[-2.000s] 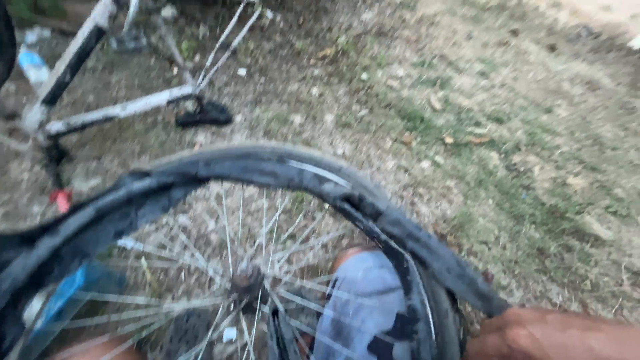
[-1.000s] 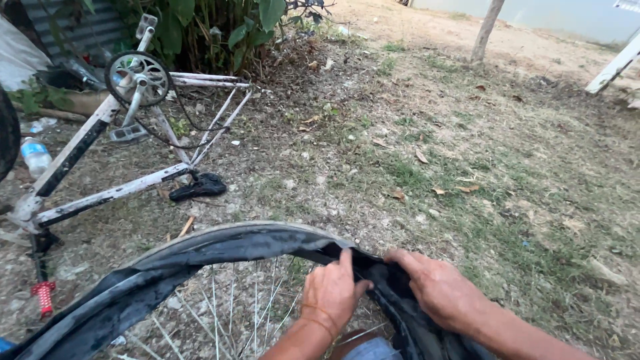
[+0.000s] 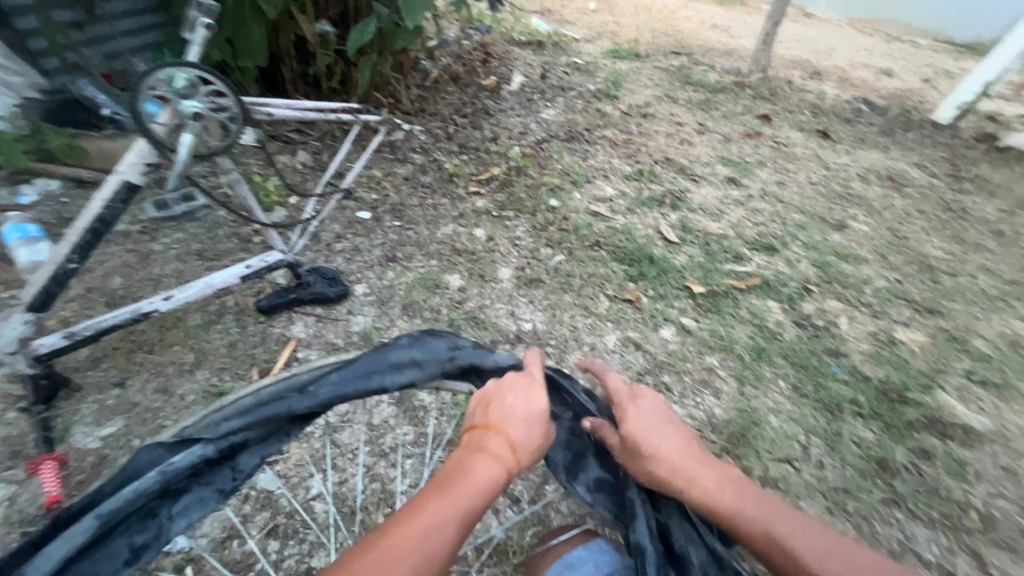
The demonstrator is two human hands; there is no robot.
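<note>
A spoked bicycle wheel (image 3: pixel 328 488) stands upright in front of me, its rim largely covered by a flat, loose black rubber inner tube (image 3: pixel 264 408). My left hand (image 3: pixel 512 412), with an orange band at the wrist, grips the tube at the top of the wheel, its index finger over the rim. Just to its right, my right hand (image 3: pixel 640 424) rests on the bunched black rubber with thumb and index finger apart. The wheel's hub is out of view, and the palms hide part of the tube.
An upside-down bicycle frame (image 3: pixel 168 300) with a chainring (image 3: pixel 188 108) and black saddle (image 3: pixel 304 290) lies at the left. A plastic bottle (image 3: pixel 26 244) is beside it. Leafy plants (image 3: pixel 320 40) grow behind; a thin post (image 3: pixel 770 36) stands farther off.
Two seconds ago only my right hand was plainly on the rubber at the right; now both hands are at the wheel's top. Since one second ago, my right thumb and index finger have spread. The view has tilted up.
</note>
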